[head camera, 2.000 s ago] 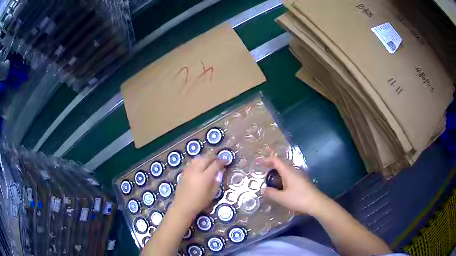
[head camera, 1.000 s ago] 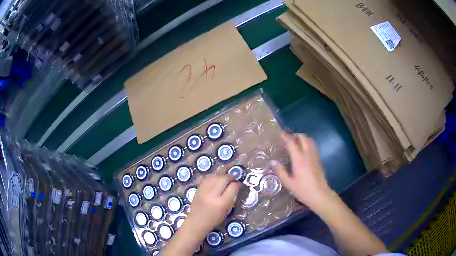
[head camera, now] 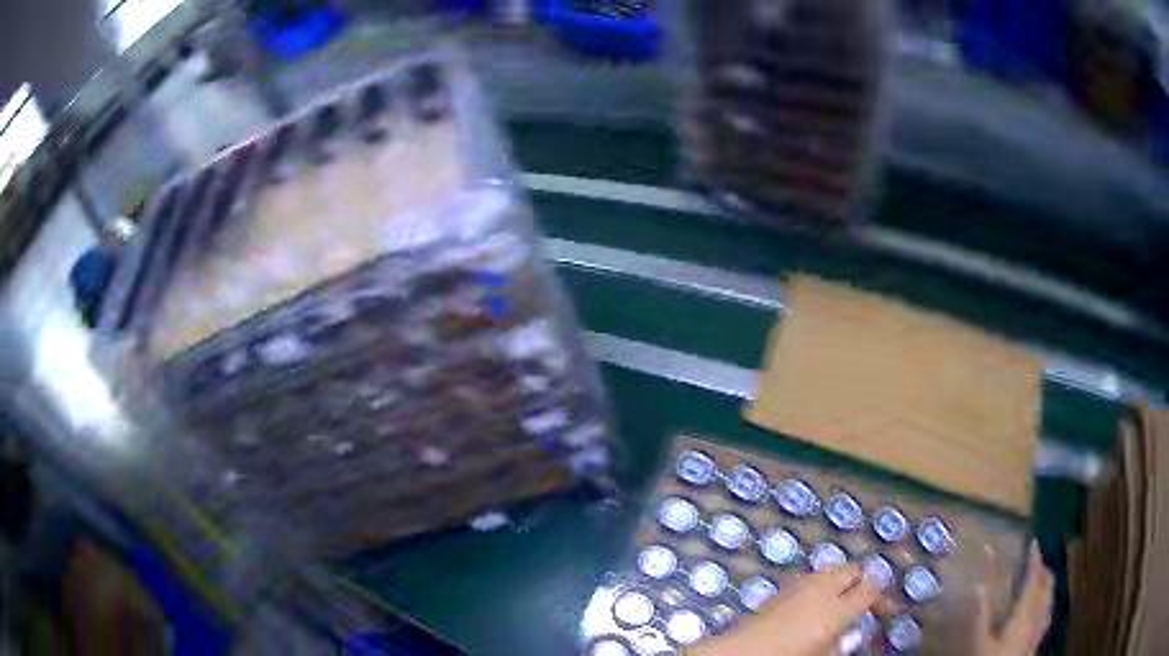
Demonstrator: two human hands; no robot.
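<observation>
The clear blister tray [head camera: 981, 564] lies at the lower right, its left and middle pockets holding several rows of round components [head camera: 796, 497] with silvery faces and dark rims. My left hand [head camera: 814, 615] reaches over the tray, fingertips close together at a component; blur hides whether they grip it. My right hand [head camera: 1022, 613] is at the tray's right end, cut off by the bottom edge, thumb and fingers apart, no part visible in it.
A tall layered tray stack [head camera: 385, 423] stands at left, with dark oblong parts on top. A second stack [head camera: 782, 103] stands farther back. A brown cardboard sheet [head camera: 897, 385] lies beyond the tray. The brown cardboard pile [head camera: 1115, 538] is at the right edge.
The view has swung left and blurred, so the tray and cardboard appear farther right and the left stack shows more fully. Between the earlier frames, the dark component left my right hand.
</observation>
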